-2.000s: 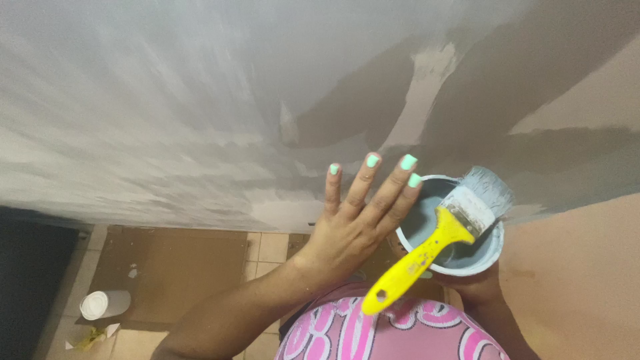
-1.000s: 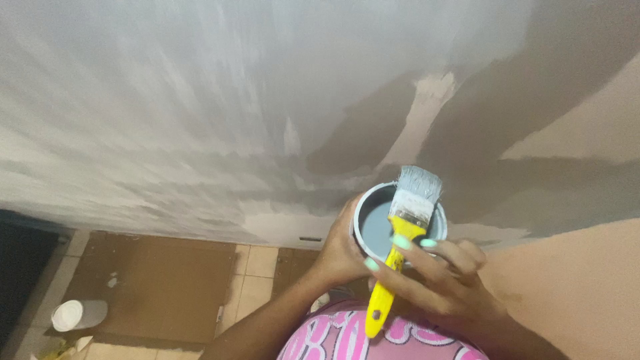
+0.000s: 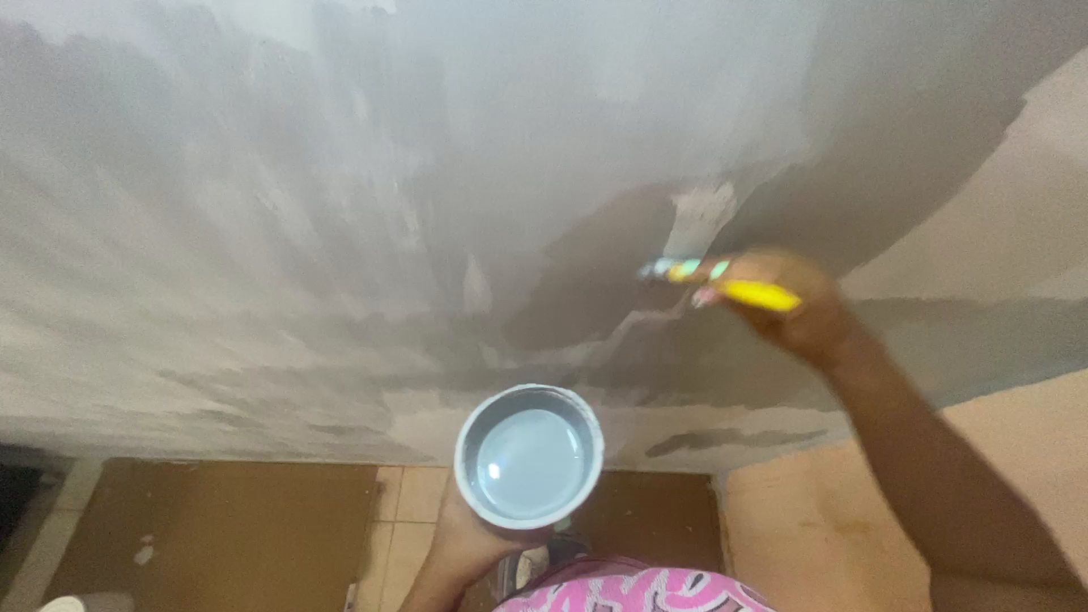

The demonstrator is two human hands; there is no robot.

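Note:
My left hand (image 3: 480, 527) is closed around a round tub (image 3: 460, 463) of grey-blue paint, held upright low in front of my body. In my right hand (image 3: 786, 293) is a paintbrush with a yellow handle (image 3: 761, 295). Its blurred bristles (image 3: 653, 270) point left at the wall (image 3: 510, 212), over a dark, wet-looking patch just below a bare pinkish spot (image 3: 701, 212). Whether the bristles touch the wall cannot be told. Grey paint covers much of the wall, in streaks and uneven patches.
Brown sheets (image 3: 229, 527) lie on the tiled floor (image 3: 408, 510) along the foot of the wall. A white container (image 3: 64, 604) shows at the bottom left edge. An unpainted orange-pink wall (image 3: 850, 501) meets the painted one at the right. Something dark stands at the far left.
The brush rested across the tub's rim earlier; my right hand has lifted it off and up to the wall. My left hand, off the tub two seconds ago, now holds it.

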